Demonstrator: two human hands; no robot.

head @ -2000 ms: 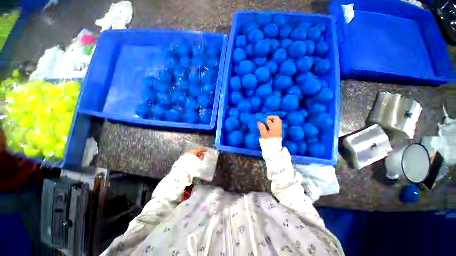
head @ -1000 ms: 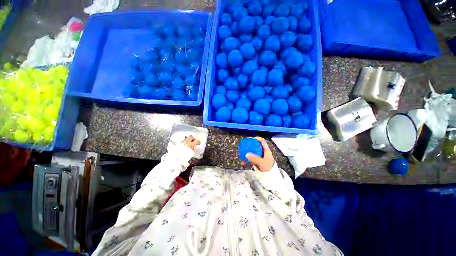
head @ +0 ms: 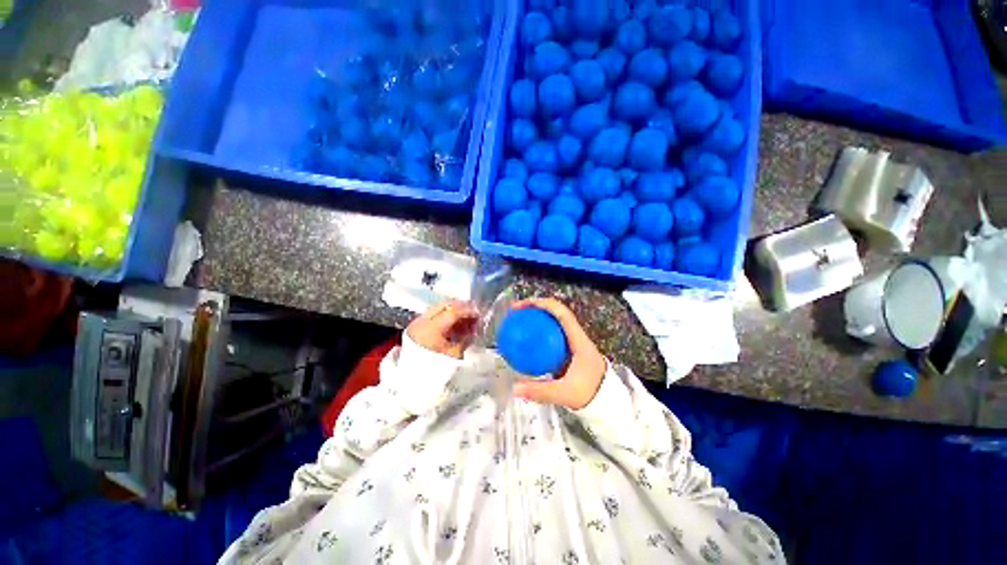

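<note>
My right hand holds a blue ball over my lap, just off the counter's edge. My left hand is just left of it and grips a clear plastic bag, which reaches close to the ball. Whether the ball touches the bag's mouth I cannot tell. The bag stack, whitish with a dark mark, lies on the counter beyond my left hand. The bulk ball crate stands ahead, heaped with matte blue balls. The finished-goods crate to its left holds glossy bagged balls on its right side.
A white cloth lies at the counter edge. At right are spare bag bundles, a white mug, a loose blue ball and an empty crate. Yellow-green bagged items and a grey metal box are at left.
My right hand took a ball from the bulk crate and brought it back over my lap. My left hand moved off the bag stack towards me with a clear bag.
</note>
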